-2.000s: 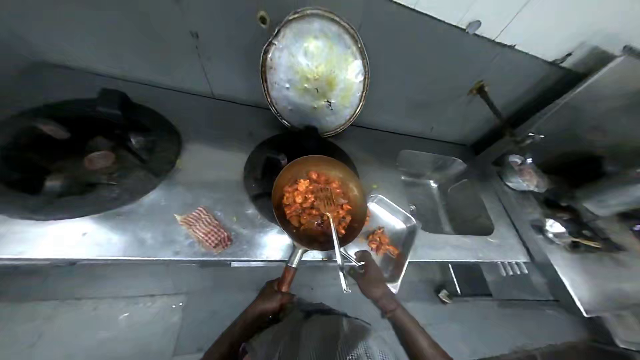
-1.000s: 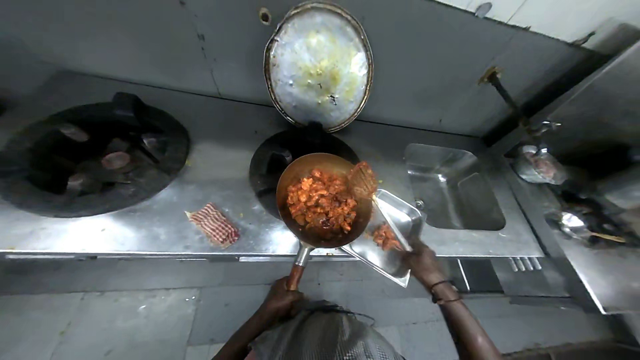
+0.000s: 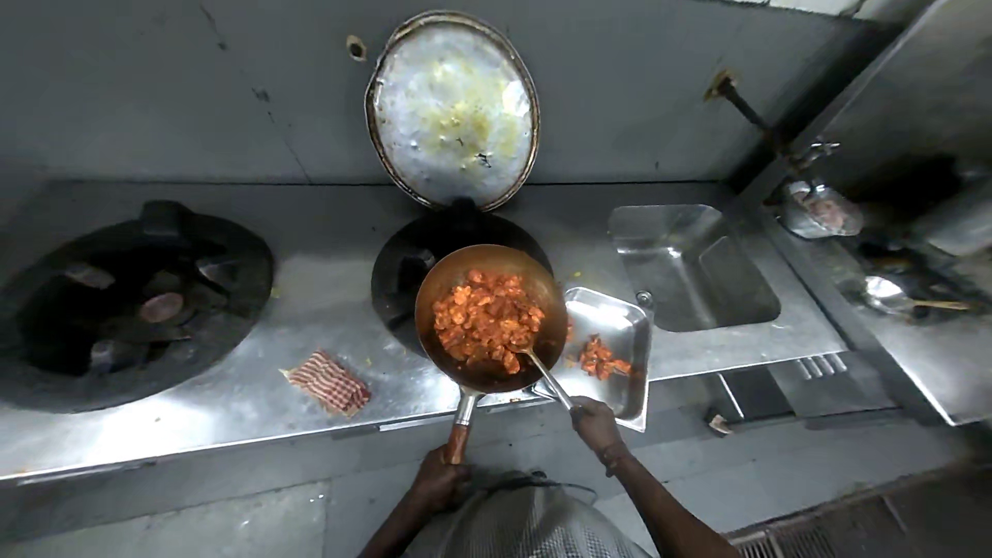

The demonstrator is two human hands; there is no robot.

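My left hand [image 3: 442, 479] grips the wooden handle of a metal pan [image 3: 428, 314], which is over the front edge of a black burner [image 3: 395, 288]. Reddish-orange sauced food pieces [image 3: 484, 318] fill the middle of the pan. My right hand [image 3: 595, 425] is closed around the handle of a metal cooking utensil [image 3: 552, 381], whose head is down among the food at the pan's lower right. Right of the pan, and partly behind it, lies a rectangular steel tray [image 3: 639, 364] with some similar food pieces [image 3: 601, 358] in it.
A large black burner [image 3: 260, 310] is at the left, with a red-and-white checked cloth [image 3: 329, 383] beside it. A round dented metal lid [image 3: 457, 116] leans on the wall behind the pan. At the right are a steel sink [image 3: 690, 271], a metal bowl [image 3: 820, 213] and a ladle [image 3: 891, 294].
My right hand has moved the utensil from the pan's right rim, over the tray, back into the food. A second earlier its head held food there. My left hand keeps its hold on the pan handle.
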